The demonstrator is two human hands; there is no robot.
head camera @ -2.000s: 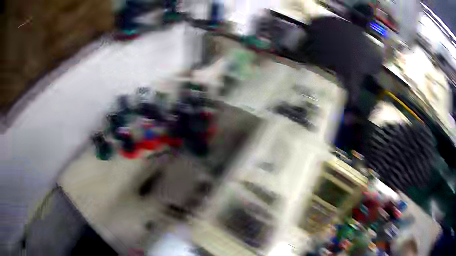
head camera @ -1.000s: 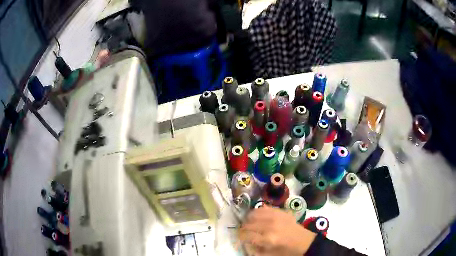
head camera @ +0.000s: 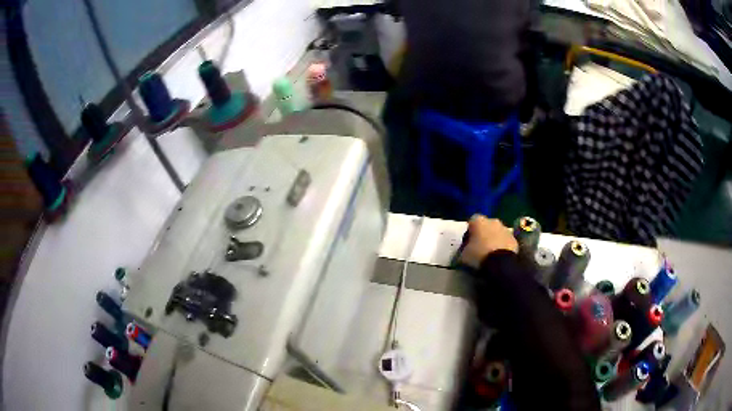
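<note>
My right hand (head camera: 488,239) reaches over the table to the back left end of the crowded cones, its dark sleeve covering part of the group. Its fingers are closed around a dark thread cone (head camera: 465,250), of which only a dark edge shows left of the fingers. Grey and dark cones (head camera: 571,261) stand just right of the hand. A red cone (head camera: 595,315) stands among others nearer the front. My left hand is out of the picture.
The cream sewing machine head (head camera: 265,233) fills the left centre. A thread stand (head camera: 164,164) holds dark cones behind it. Small cones (head camera: 104,377) stand at far left. A white plug with a cable (head camera: 393,366) lies beside the head. A person sits beyond, on a blue stool (head camera: 473,152).
My right hand has moved from the front of the cone group, near the control panel, to its back left end. The view has swung left, so the machine head shows more fully.
</note>
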